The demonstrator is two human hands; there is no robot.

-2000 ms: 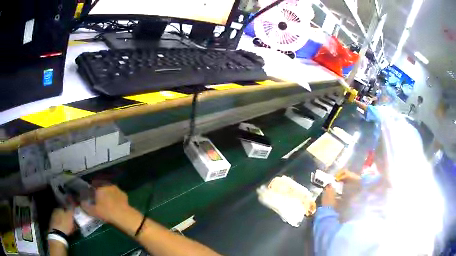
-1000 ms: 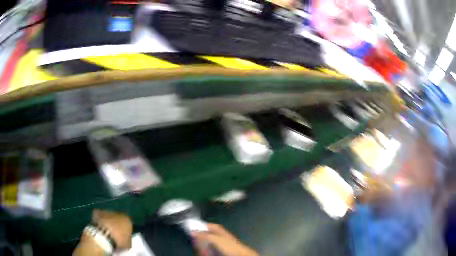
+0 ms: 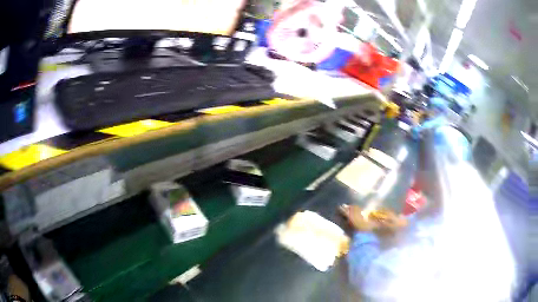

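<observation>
A white box base point(image 3: 53, 274) with items inside lies on the green belt point(image 3: 124, 250) at the lower left. Further right stand a box with a colourful picture lid point(image 3: 180, 215) and an open white box point(image 3: 251, 191) with a dark slab across it. A small patch of skin, apparently my left hand or wrist point(image 3: 16, 287), shows blurred at the lower left corner, cut off by the edge. Its fingers and anything held are hidden. My right hand and the scanner are out of the picture.
More white boxes point(image 3: 318, 145) line the belt towards the back. A pale sheet stack point(image 3: 314, 239) lies before a neighbouring worker point(image 3: 436, 236) at right. A striped shelf edge point(image 3: 135, 128) runs above, with a keyboard point(image 3: 159, 91) and pink fan point(image 3: 302, 32).
The view has swung right, so the boxes appear further left. My left hand has moved to the lower left corner. My right hand and the scanner have left the picture.
</observation>
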